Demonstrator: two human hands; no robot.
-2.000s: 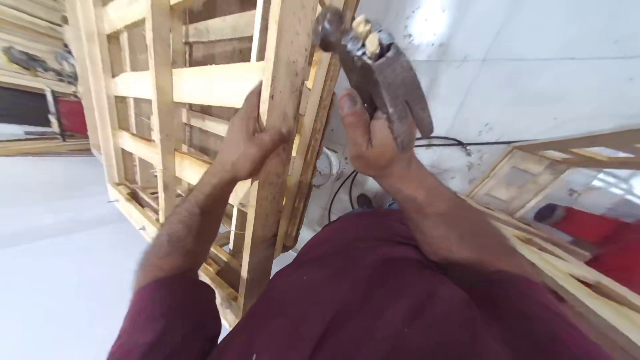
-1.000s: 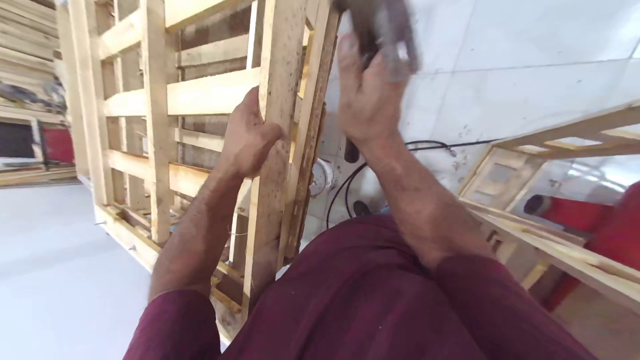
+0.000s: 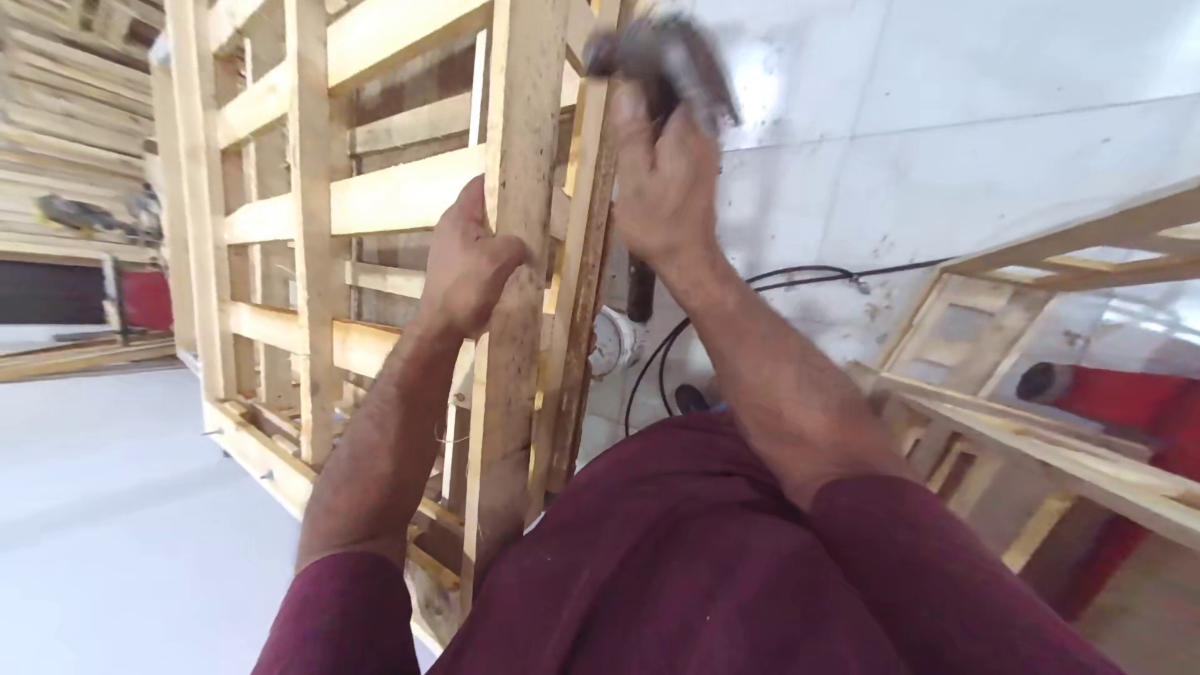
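My left hand (image 3: 472, 267) grips the edge of a long wooden board (image 3: 518, 206) on the side of a slatted wooden frame (image 3: 408, 192), thumb and fingers on either side of the edge. My right hand (image 3: 667, 187) is closed around a claw hammer (image 3: 664, 66), whose blurred metal head is above the fist and whose dark handle end shows below it. The hammer is just right of the board's upper part, and I cannot tell if it touches the wood. Several nail points stick out of the frame's lower left rail (image 3: 267, 473).
Another wooden frame (image 3: 1022, 412) stands at the right, with a person's red-clothed part (image 3: 1125, 398) beyond it. A black cable (image 3: 797, 274) crosses the tiled floor near a round white object (image 3: 609, 342). Stacked boards (image 3: 75, 159) lie at the far left.
The hammer in my right hand has moved between the frames, partly out of view a second ago and fully in view now. My left hand has kept its place on the board.
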